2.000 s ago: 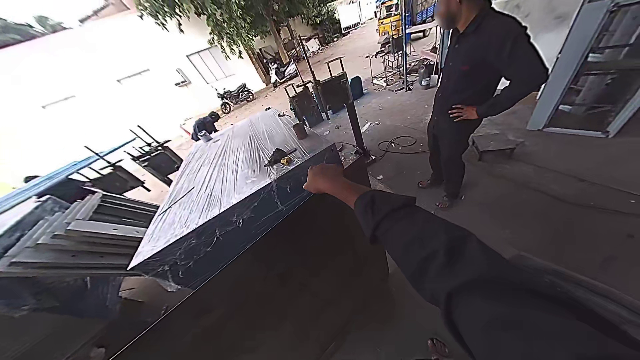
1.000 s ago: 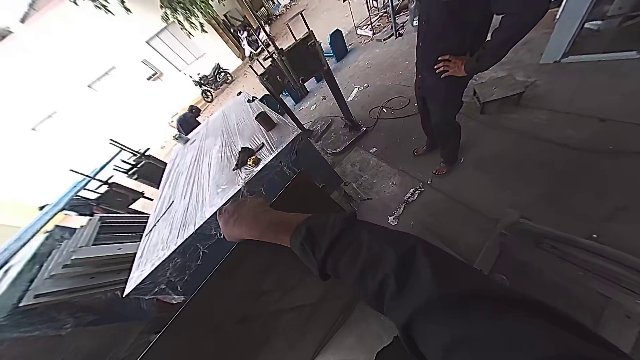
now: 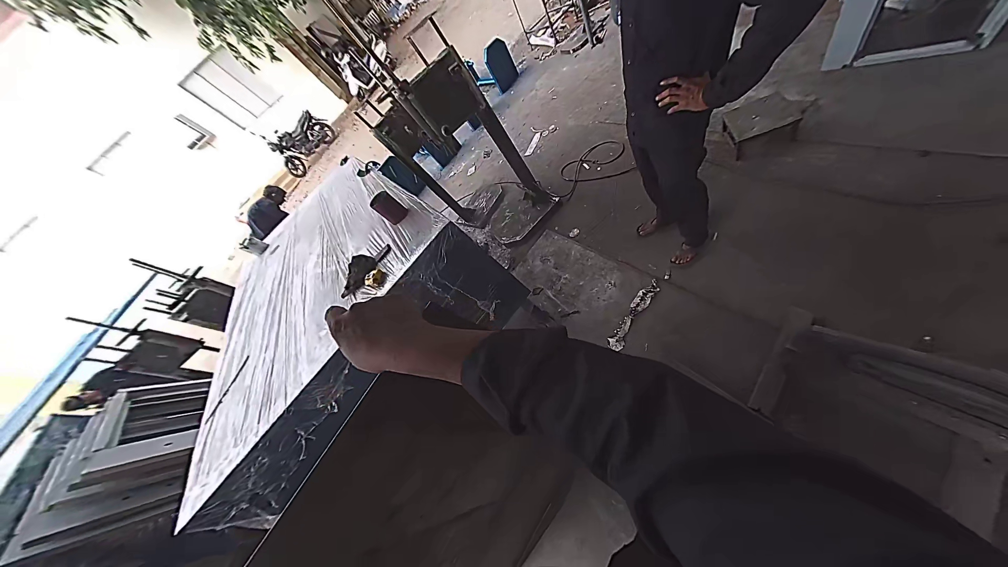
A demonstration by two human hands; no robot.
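Observation:
My right hand is curled over the upper edge of a large dark panel, its fingertips hidden. This panel stands along the near side of a long stack wrapped in clear plastic film. On the film, just beyond my hand, lie a dark tool and a small yellow object that looks like a tape measure. Farther up the stack is a dark reddish cylindrical object. My left hand is out of view.
A person in dark clothes stands at upper right near a low stool. Metal stands and a looped cable are past the stack's end. Grey frames are piled at left. Another person is bent beyond the stack.
My right hand has moved leftward along the wrapped stack, away from its right-hand corner, and the dark panel has shifted with it. The view has tilted downward.

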